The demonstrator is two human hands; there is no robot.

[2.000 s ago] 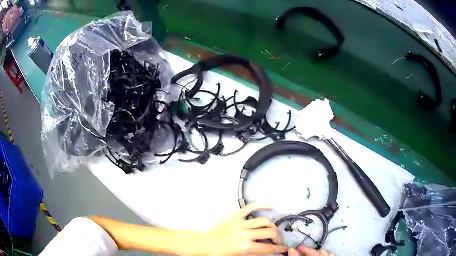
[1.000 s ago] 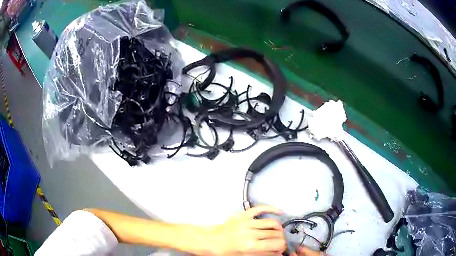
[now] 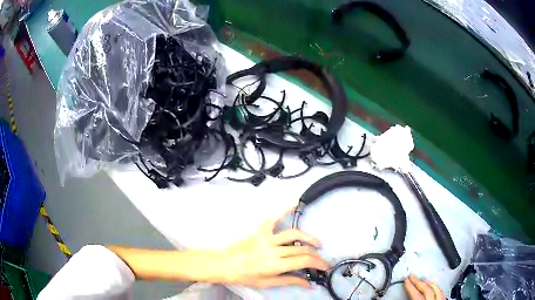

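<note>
A black headband (image 3: 356,183) lies as a ring on the white mat (image 3: 170,212), with a yoke (image 3: 384,275) at its right lower end and thin wires inside the yoke rings. My left hand (image 3: 276,253) lies over its left lower end, fingers spread across the band and the end piece. My right hand (image 3: 423,289) is at the bottom edge, mostly cut off, with its fingertips by a thin wire at the right of the yoke; whether it grips the wire I cannot tell.
A clear bag (image 3: 100,99) with a black yoke pile (image 3: 176,105) is at left. Another headband (image 3: 339,96) lies on loose yokes. A black-handled tool (image 3: 437,225) with a white wad (image 3: 393,146) and a second bag (image 3: 504,266) are at right. Headbands (image 3: 381,17) lie on the green belt.
My right hand has moved right, away from my left hand. My left hand has shifted slightly up and left on the band, its fingers more spread. The view has shifted slightly.
</note>
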